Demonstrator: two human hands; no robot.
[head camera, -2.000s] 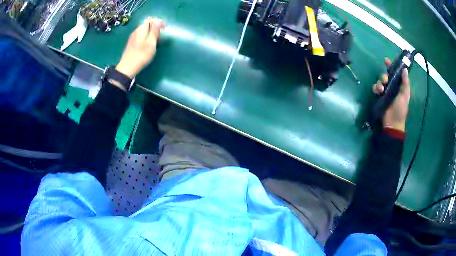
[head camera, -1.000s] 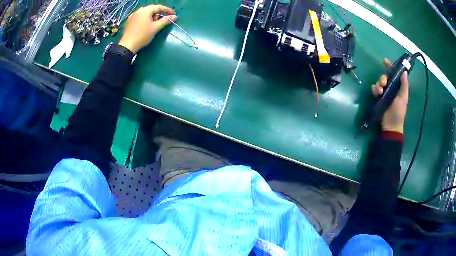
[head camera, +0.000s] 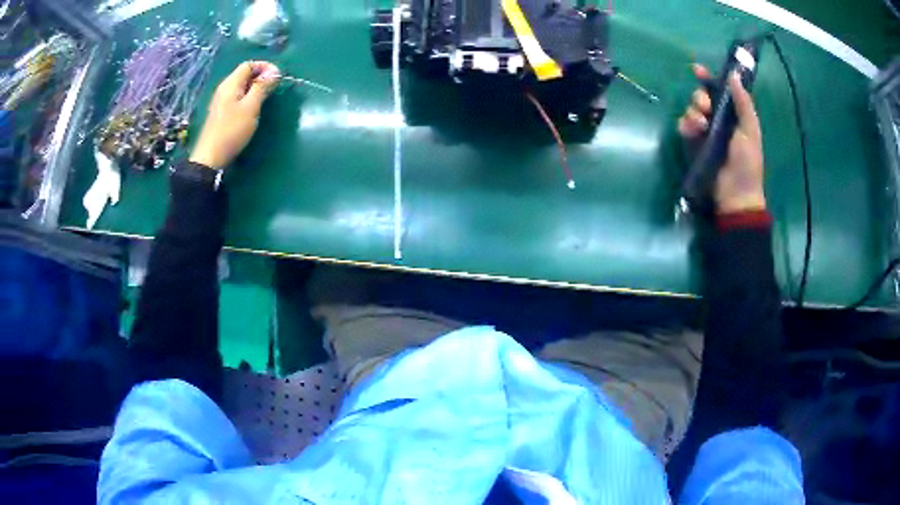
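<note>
My left hand (head camera: 233, 113) pinches a thin pale lead wire (head camera: 308, 84) between its fingertips, above the bench right of the wire bundle (head camera: 148, 128). My right hand (head camera: 735, 148) holds the black electric screwdriver (head camera: 722, 128) with its tip pointing down and left, clear of the lens unit. The black lens unit (head camera: 484, 84) lies at the back middle of the bench, with a yellow-orange strip (head camera: 531, 44) on top. A reddish lead (head camera: 551, 123) hangs from its near side. Neither hand touches the unit. Any small part at the fingertips cannot be made out.
A long white strip or cord (head camera: 398, 168) runs from the unit towards the bench's front edge. A crumpled clear bag (head camera: 262, 22) lies beyond my left hand. A white scrap (head camera: 102, 189) lies by the bundle. The screwdriver's black cord (head camera: 804, 168) loops at the right. A green bin (head camera: 247, 321) is below.
My left hand first picked up the lead at the bundle's right side and still holds it. The view has turned and shifted, so the bench looks level. My right hand keeps hold of the screwdriver.
</note>
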